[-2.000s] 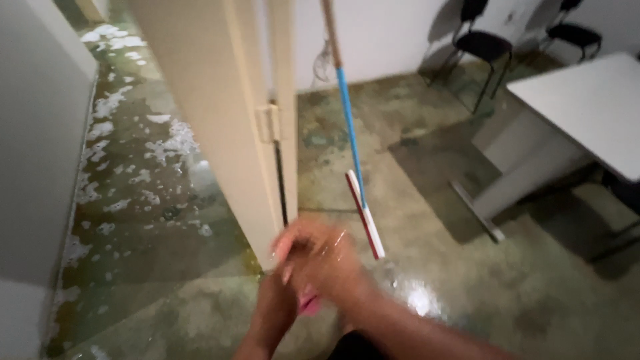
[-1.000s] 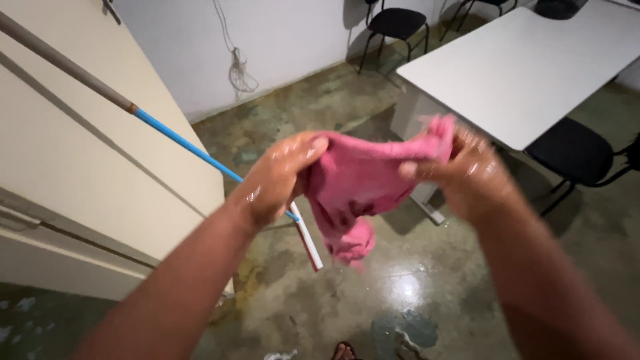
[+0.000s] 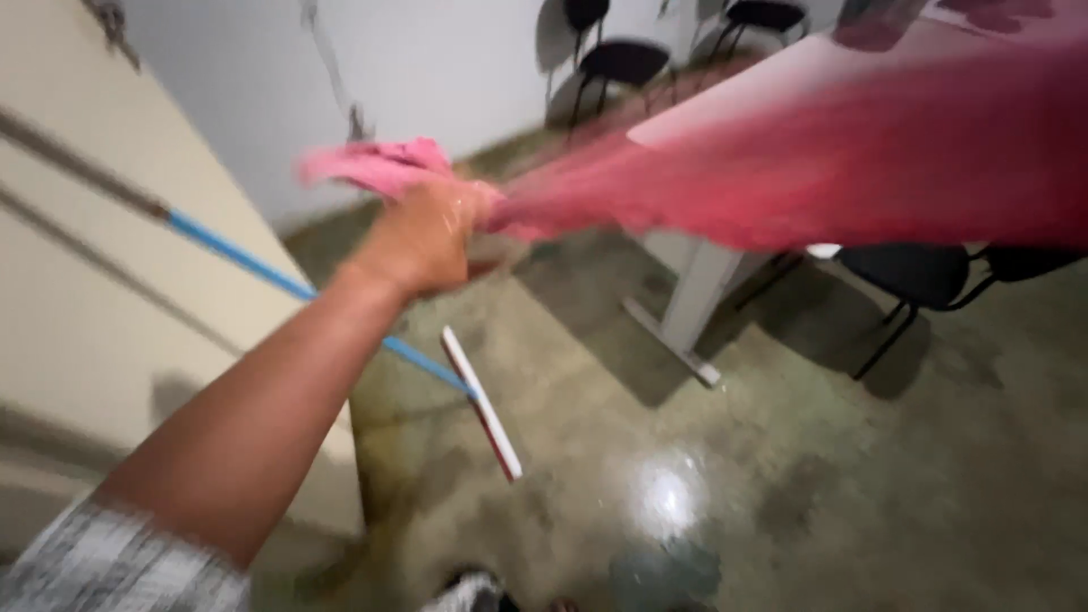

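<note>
My left hand is closed on a wet pink cloth, with a short end of it sticking out to the left above the knuckles. From the fist the cloth stretches, blurred by motion, to the right edge of the picture and covers part of a white table. My right hand is out of view. Behind my left forearm, a floor squeegee has its white and red blade on the wet floor, and its blue and brown pole slants up to the left across a cream door.
The white table stands on the right, its foot on the floor. Black chairs are by the far wall, and another black chair is at the right. The cream door fills the left side. The floor shines with water.
Two seconds ago my hands were close together; one second ago both held the pink cloth bunched before me. Now the cloth is spread out to the right and my right hand has left the view.
</note>
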